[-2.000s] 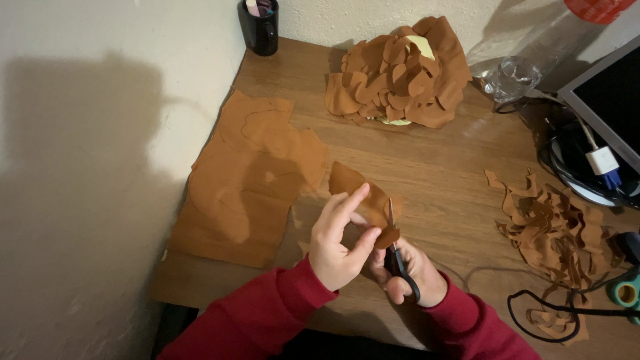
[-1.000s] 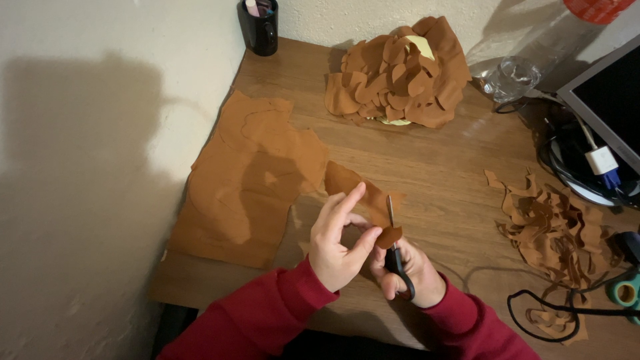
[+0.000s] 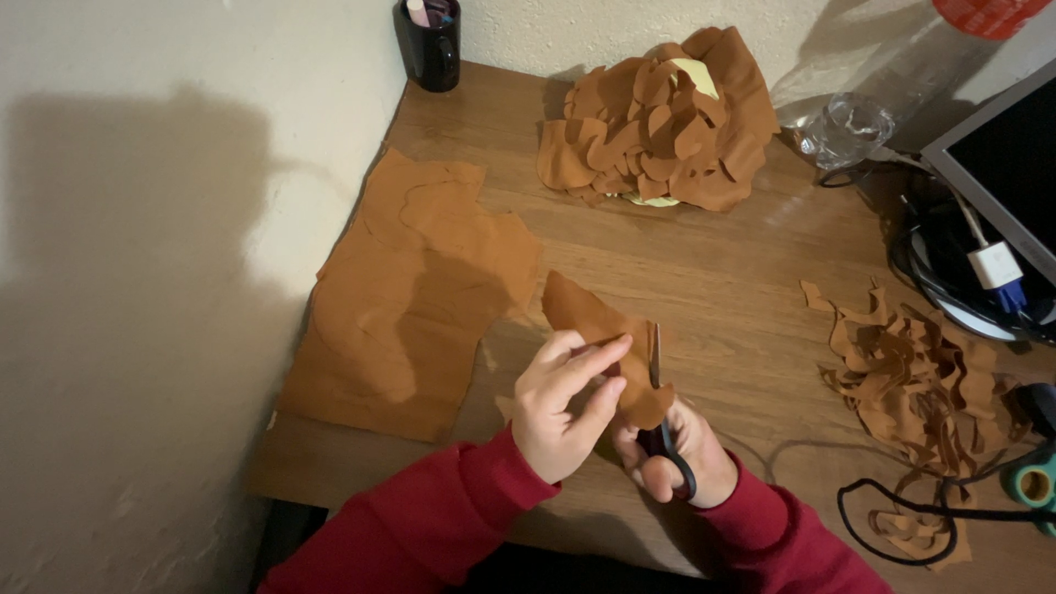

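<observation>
My left hand [image 3: 569,400] pinches a small piece of brown fabric [image 3: 586,309] between thumb and fingers, near the table's front edge. My right hand [image 3: 681,458] is closed round the black handles of a pair of scissors [image 3: 656,363], whose blades point away from me at the right side of that piece. The piece's near end curls over beside the blades. To the left lies a large brown sheet [image 3: 396,305] with curved outlines drawn on it. At the back is a heap of cut brown pieces [image 3: 652,132] with some pale yellow material showing.
Thin brown offcuts [image 3: 916,379] are heaped at the right, with a black cord [image 3: 874,553] and a teal ring-shaped object [image 3: 1031,485] close by. A black mug [image 3: 433,45], a clear plastic bottle [image 3: 858,115], cables with a white adapter [image 3: 994,264] and a monitor [image 3: 1006,148] stand farther back.
The small fabric piece has turned in my left hand, and more of it now shows between my fingers and the scissors. The sheet and both heaps have not moved.
</observation>
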